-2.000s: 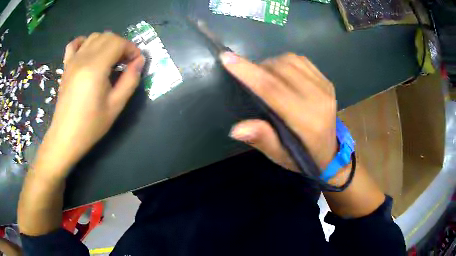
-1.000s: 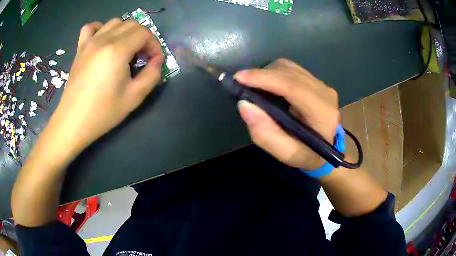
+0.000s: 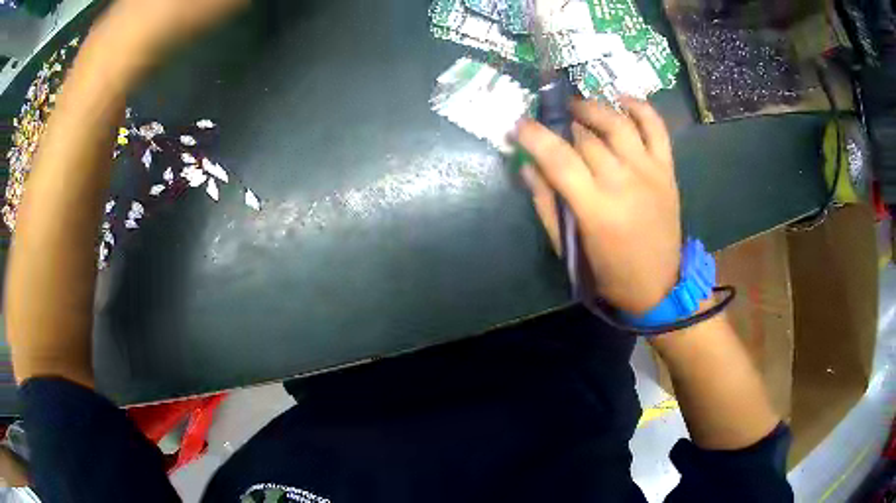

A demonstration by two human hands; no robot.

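Observation:
My right hand (image 3: 614,201) holds the black soldering iron (image 3: 556,113) upright in the view, its blurred shaft pointing to the top edge over the boards. A white-green circuit board (image 3: 483,103) lies by my right fingertips; I cannot tell if they grip it. Several stacked boards (image 3: 614,54) lie beyond it at the top. My left hand (image 3: 177,15) is blurred and cut off by the top edge, so its fingers are hidden. A loose heap of small leaded components (image 3: 196,172) lies right of my left forearm, with more left of it.
The dark green mat (image 3: 344,285) has pale specks across its middle. A tray of tiny dark grains (image 3: 737,69) stands at top right. A yellowish-silver item (image 3: 850,152) sits at the right bench edge. A cardboard box (image 3: 830,324) is below it. Red plastic (image 3: 187,427) shows at lower left.
My left hand has moved up and away from the components to the top edge. The right hand has turned the iron upright, beside the boards. The view has shifted, showing more stacked boards.

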